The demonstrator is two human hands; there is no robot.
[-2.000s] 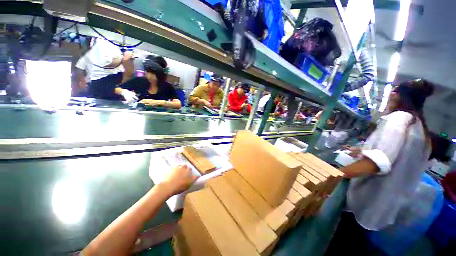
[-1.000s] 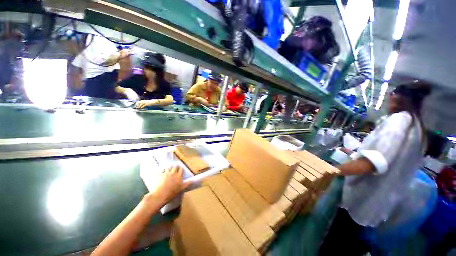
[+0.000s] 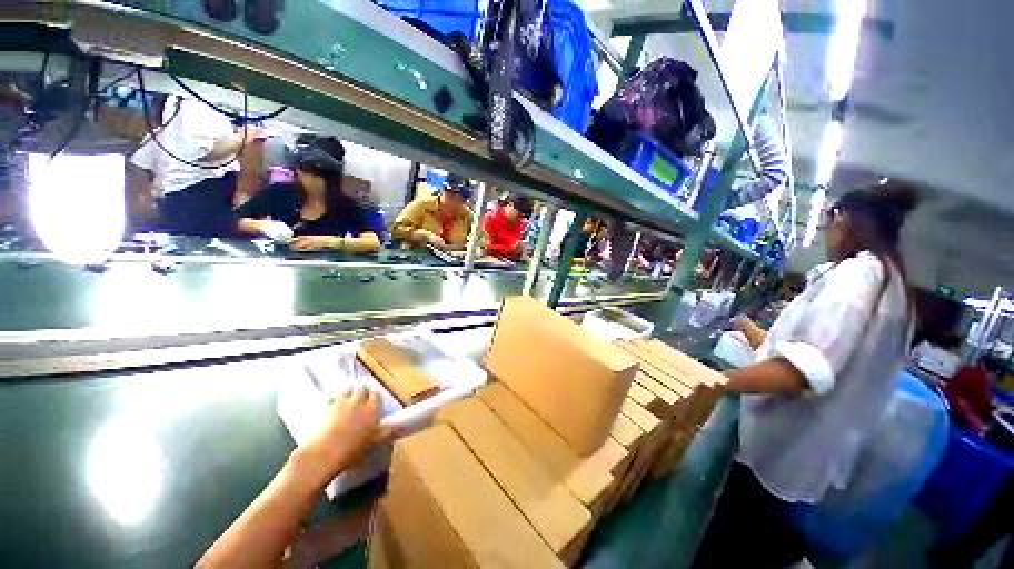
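Observation:
A white foam tray [image 3: 306, 413] lies on the dark green belt, left of the cartons. A narrow brown inner box [image 3: 398, 370] lies in it beside whitish contents, whose details are unclear. My left hand [image 3: 350, 431] is bare and comes from the bottom edge. Its bent fingers reach over the tray's near side and grip it; the fingertips are partly hidden. My right hand is not visible. A brownish shape low beside the cartons may be a forearm or a reflection; I cannot tell.
Brown cartons [image 3: 503, 467] lean in a row right of the tray, one standing higher [image 3: 562, 372]. A white tray [image 3: 617, 323] is behind them. A green shelf [image 3: 389, 95] crosses overhead. A person [image 3: 828, 367] stands at the right; others sit opposite.
The view has shifted, moving the scene leftward. My left hand and the foam tray have also moved slightly left and nearer relative to the cartons. The inner box remains in the tray.

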